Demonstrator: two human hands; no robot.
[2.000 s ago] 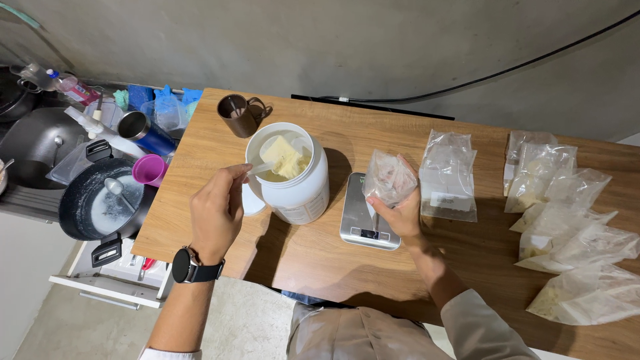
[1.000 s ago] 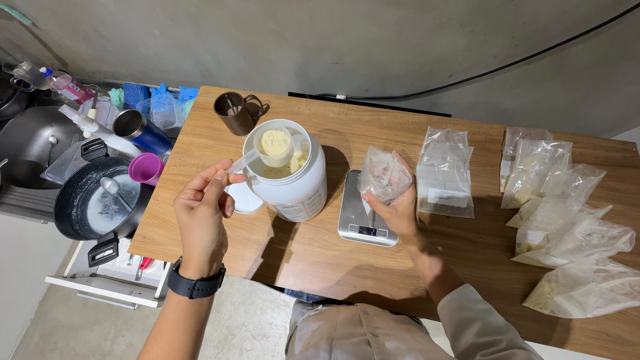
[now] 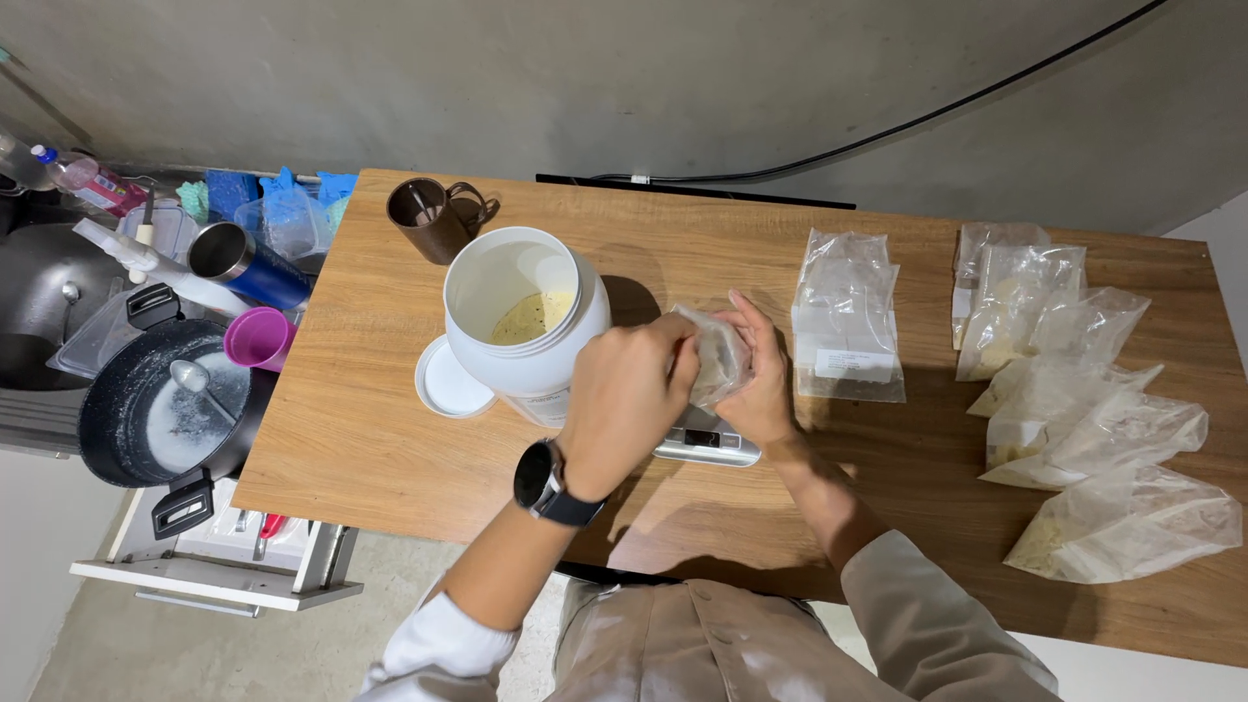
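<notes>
My right hand [image 3: 765,385] holds a clear plastic bag [image 3: 720,361] over a kitchen scale [image 3: 709,443]. At the bag's mouth is my left hand [image 3: 629,395], fingers closed and a black watch on its wrist; the scoop seen earlier is hidden, apparently behind these fingers or inside the bag. Just left of the hands stands a white plastic tub [image 3: 512,336], uncapped, with pale yellow powder [image 3: 531,314] inside. Its white lid [image 3: 453,378] lies beside it on the wooden table. Flat clear bags with a printed label [image 3: 848,322] lie right of the scale.
Several bags of pale powder [image 3: 1121,526] stand or lean at the table's right. A brown mug [image 3: 429,219] is near the back edge. At left are a black pot [image 3: 175,409], a purple cup [image 3: 260,338], a blue tumbler [image 3: 249,265], a sink [image 3: 44,302] and an open drawer [image 3: 219,575].
My left hand has moved right, from beside the tub to the bag's mouth. The scoop of powder, above the tub a second ago, is now out of sight. The bag stays in my right hand.
</notes>
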